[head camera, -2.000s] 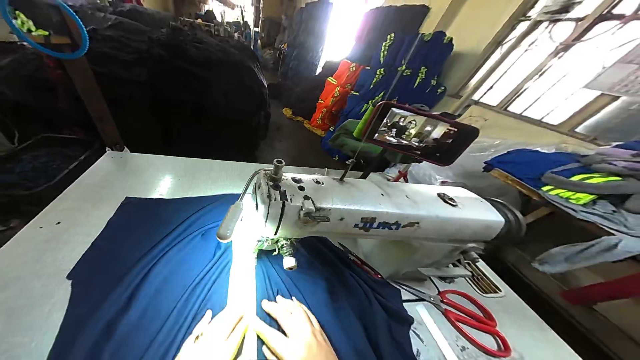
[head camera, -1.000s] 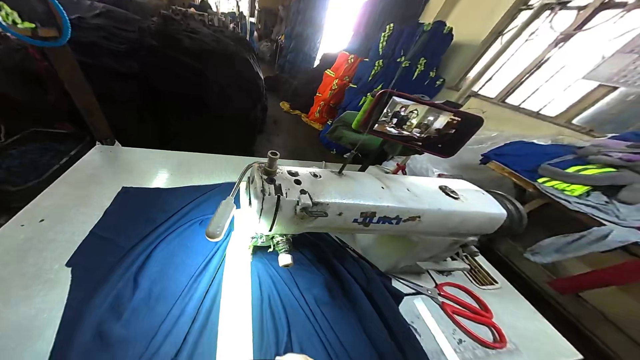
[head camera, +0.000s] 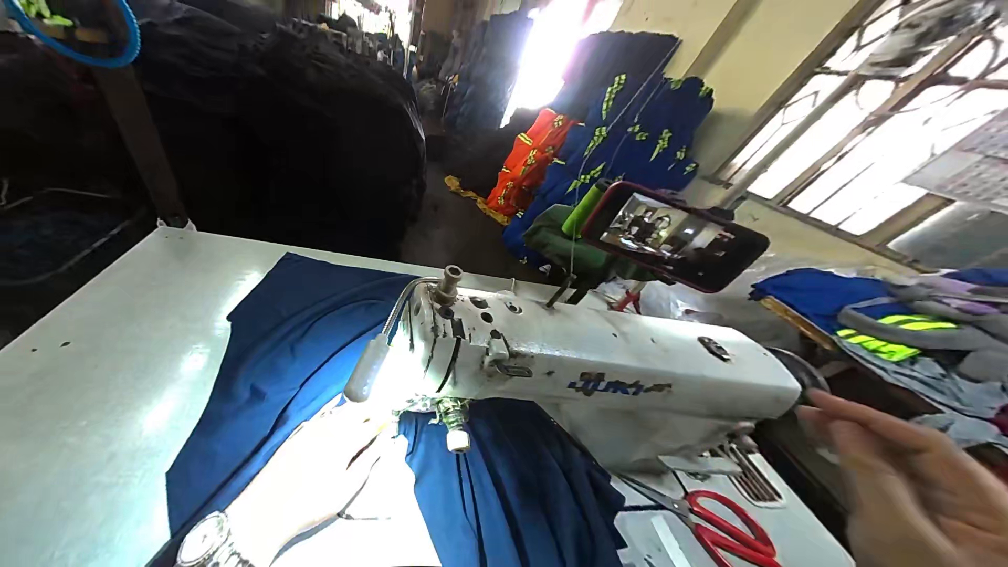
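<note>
A white Juki sewing machine (head camera: 606, 370) stands on the pale table, its small lamp (head camera: 368, 368) lit at the needle end. Dark blue fabric (head camera: 504, 488) lies under and around that end. My left hand (head camera: 354, 449), with a wristwatch (head camera: 206, 542) on the wrist, is at the needle area on the fabric; glare washes out its fingers, so its grip is unclear. At the right, my right hand (head camera: 906, 472) is raised and blurred, its fingertips by the machine's handwheel (head camera: 799, 374). Whether they touch the wheel is unclear. Red-handled scissors (head camera: 728, 529) lie right of the fabric.
A phone (head camera: 676, 236) is mounted behind the machine. Large dark bundles (head camera: 315, 134) stand beyond the table (head camera: 87, 378). Blue and orange garments (head camera: 531, 161) are stacked at the back. More folded clothes (head camera: 898, 315) lie on a surface at the right. A blue hoop (head camera: 75, 51) hangs upper left.
Two seconds ago both hands lay on the fabric in front of the needle. My left hand is now at the needle end, and my right hand has moved right to the handwheel.
</note>
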